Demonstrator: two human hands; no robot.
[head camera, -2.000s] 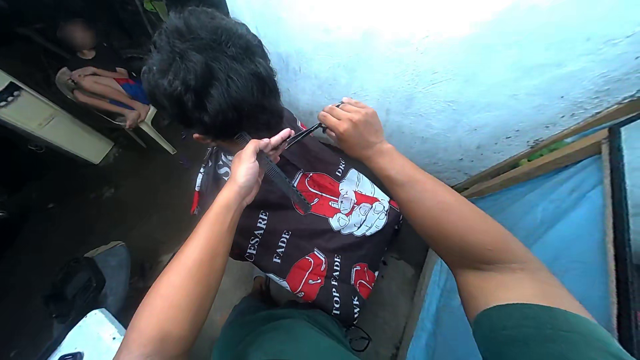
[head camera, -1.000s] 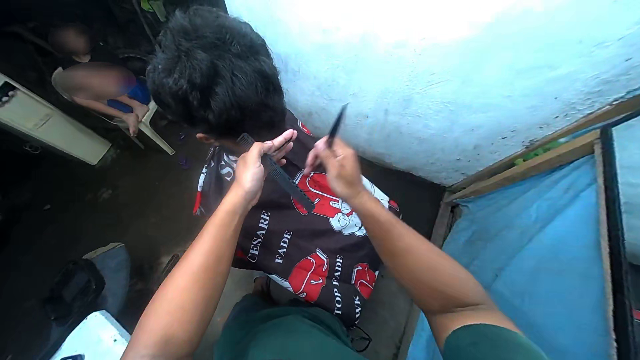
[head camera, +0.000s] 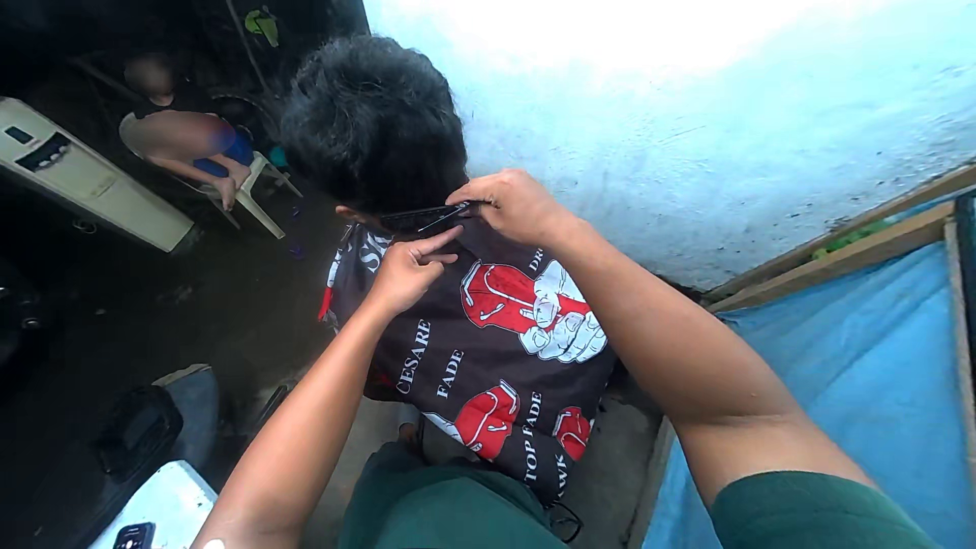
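Note:
A seated person with dark hair (head camera: 374, 130) has their back to me and wears a black, red and white printed barber's cape (head camera: 488, 343). My right hand (head camera: 515, 206) is at the nape, its fingers closed on a dark comb (head camera: 412, 219) that lies along the lower hairline. A thin, shiny blade (head camera: 442, 219), likely of scissors, slants beside the comb toward the same fingers. Just below is my left hand (head camera: 415, 267), index finger extended to the right and other fingers partly curled. Nothing shows in it, though its inner side is partly hidden.
A rough, pale blue wall (head camera: 610, 152) rises at the right, above a wooden rail (head camera: 839, 267) and blue sheeting (head camera: 839, 366). Another person sits on a plastic chair (head camera: 259, 202) at upper left, near a pale water dispenser (head camera: 91, 175). A phone (head camera: 135, 536) lies on a white surface (head camera: 164, 499), lower left.
My right hand has moved up to the nape. The comb, earlier in my left hand over the cape, now lies along the hairline, and my left hand is below it.

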